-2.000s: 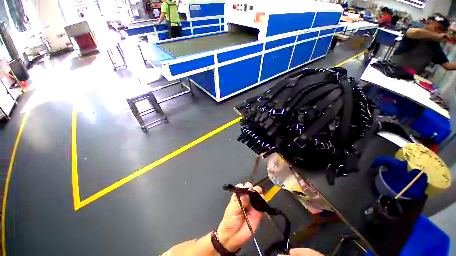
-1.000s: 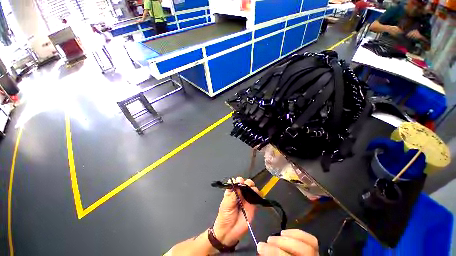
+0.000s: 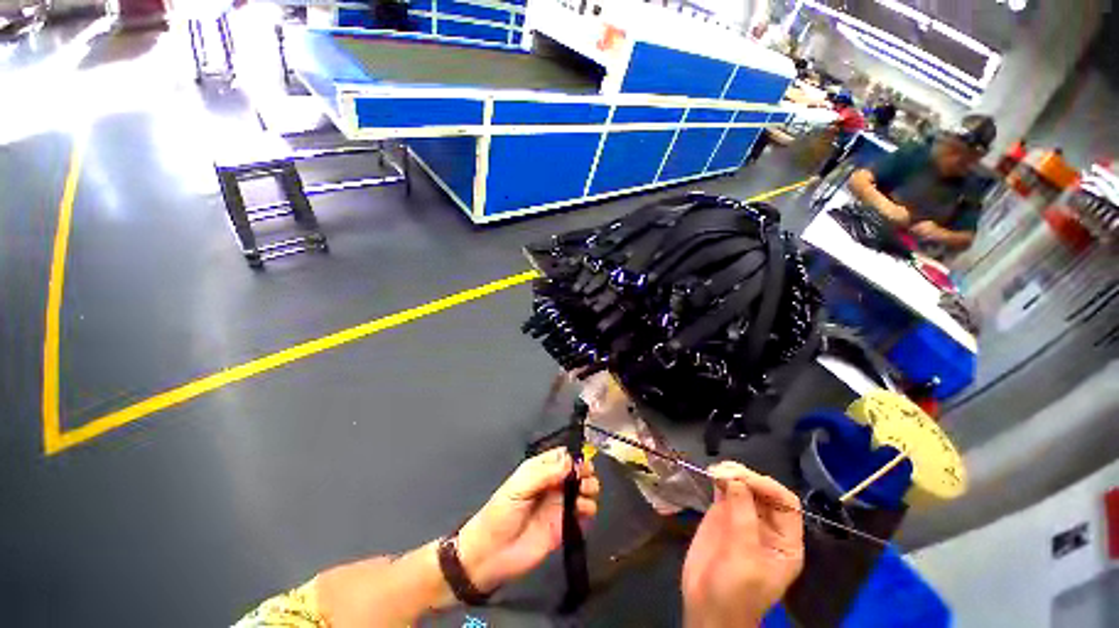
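Observation:
My left hand (image 3: 534, 509), with a dark band at the wrist, pinches a black strap (image 3: 573, 540) that hangs down below the fingers. My right hand (image 3: 744, 540) holds a thin straight rod (image 3: 669, 454) between thumb and fingers. The rod's far end lies at or very near the top of the strap; whether it touches I cannot tell. Its other end sticks out to the right past the hand. A large strap pile (image 3: 699, 294) with silver glints lies just beyond my hands.
A blue tub (image 3: 820, 448), a yellow disc (image 3: 914, 444) and a leaning wooden stick (image 3: 874, 476) are at the right. A blue-and-white conveyor machine (image 3: 552, 166) stands ahead. A person (image 3: 926, 184) works at a white table (image 3: 902, 288). A metal stand (image 3: 270, 209) is at the left.
My right hand has come up into full view with the rod, which now lies more level across the strap. The strap now hangs straight down. The view has shifted.

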